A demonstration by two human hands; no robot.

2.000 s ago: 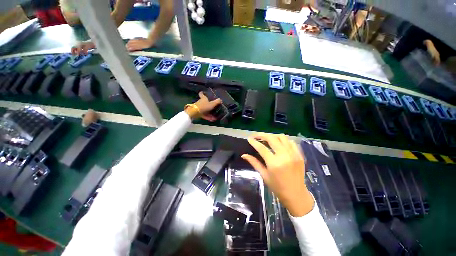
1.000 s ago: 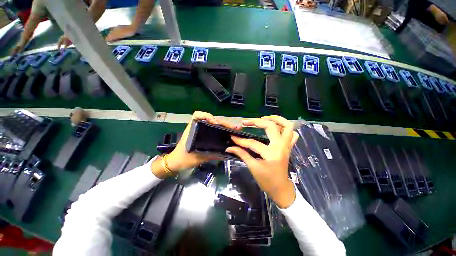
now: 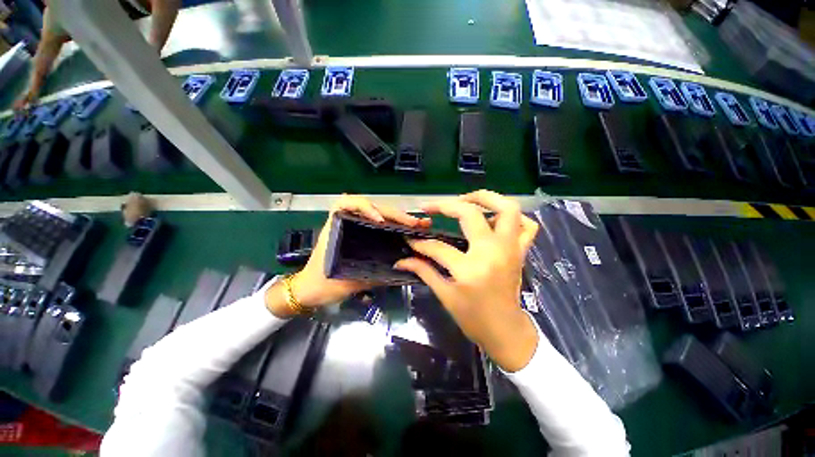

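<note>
A black plastic housing (image 3: 371, 248) is held above the bench with its hollow side facing me. My left hand (image 3: 326, 268) grips its left end, fingers over the top edge. My right hand (image 3: 478, 268) is at its right end, with thumb and a finger reaching into the hollow. Whether the fingers hold a thin black piece there cannot be told. The sticker sheet stack (image 3: 447, 393) lies below the hands, partly hidden by them, with a loose sheet piece (image 3: 413, 355) on it.
Clear plastic bags (image 3: 585, 303) lie right of the stack. More housings (image 3: 706, 277) stand in rows on both sides and on the belt. Blue frames (image 3: 547, 89) line the far belt edge. A grey metal post (image 3: 165, 107) rises at left. Another person's arm (image 3: 45, 58) shows at top left.
My left hand has come back from the belt with a housing, and my right hand has joined it. In the last second both hands have shifted only slightly. The view has tilted downward.
</note>
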